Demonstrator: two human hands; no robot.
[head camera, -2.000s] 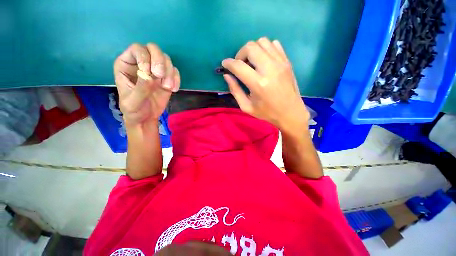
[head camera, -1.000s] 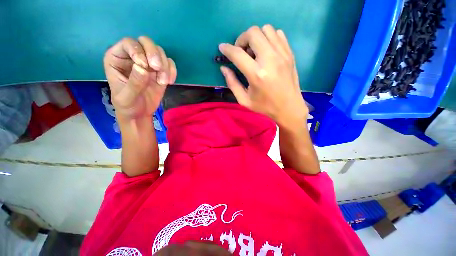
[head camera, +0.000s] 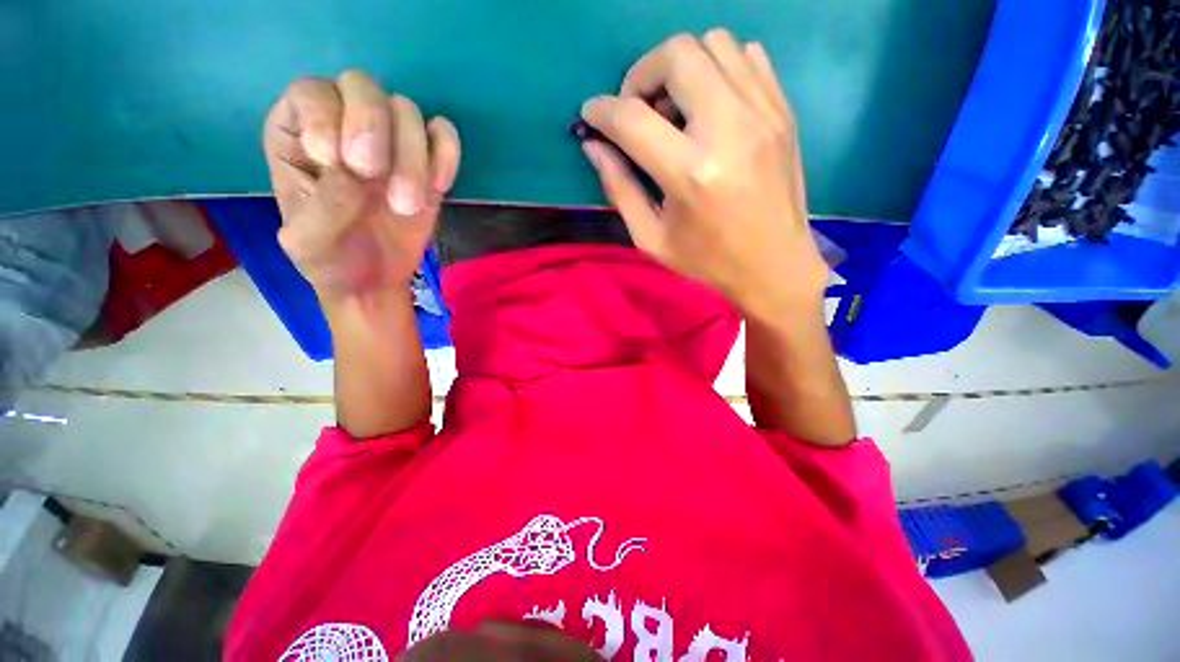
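My right hand (head camera: 725, 168) is over the green bench top (head camera: 518, 52) near its front edge. Its thumb and index finger hold a small dark moulded part (head camera: 581, 129), whose end shows at the fingertips; the rest is hidden by the fingers. My left hand (head camera: 362, 181) is raised at the bench edge to the left, palm turned up and fingers curled. I cannot tell whether anything is between its fingers. The two hands are apart.
A blue tray (head camera: 958, 194) with a heap of dark parts (head camera: 1100, 155) stands at the right, cut off by the picture's edge. Blue bins (head camera: 278, 298) are below the bench edge, left and right. A red thing (head camera: 162, 278) and grey cloth are at the far left.
Both hands have moved slightly up in the picture. The left fingers, earlier pinched with a pale bit at the tips, are now looser. The blue tray appears farther right.
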